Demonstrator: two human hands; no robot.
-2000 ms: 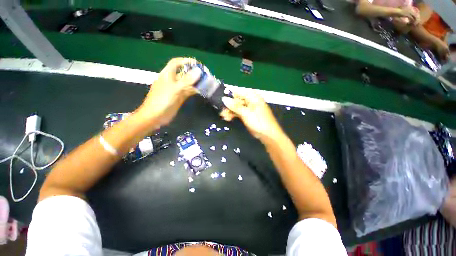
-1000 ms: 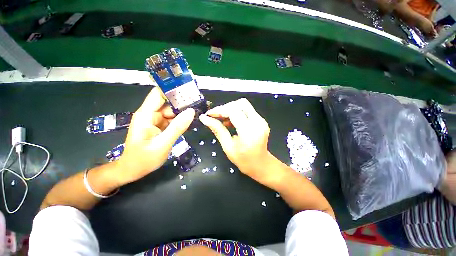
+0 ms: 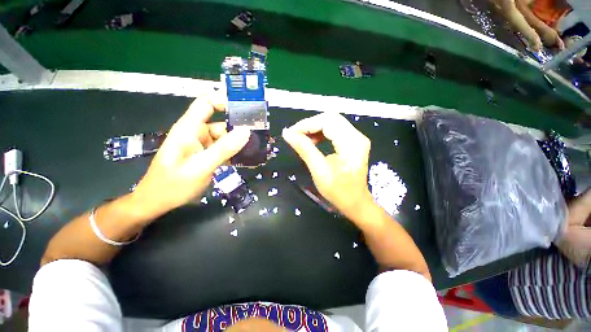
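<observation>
My left hand (image 3: 194, 146) holds a phone board assembly upright by its lower part, thumb on its front. The assembly has a blue circuit board (image 3: 246, 87) at the top, a silver plate (image 3: 248, 115) in the middle and a black lower end (image 3: 254, 149). My right hand (image 3: 337, 159) is just right of the black end, apart from it, with thumb and index fingertips pinched together. I cannot tell whether a tiny piece is between them. Tiny white pieces (image 3: 273, 192) lie scattered below the assembly. A white pile (image 3: 387, 188) lies right of my right hand.
Waiting units lie at the left (image 3: 133, 146) and below my left hand (image 3: 233, 188). A dark thin stick (image 3: 314, 196) lies beside my right wrist. A plastic-wrapped bundle (image 3: 492, 191) is at right, a white cable (image 3: 39, 211) at far left. Units ride the green belt (image 3: 181, 55). Another person's arms show top right.
My left hand has turned the assembly from tilted to upright and moved it slightly right. My right fingertips have drawn away from its black end. Belt units have shifted left.
</observation>
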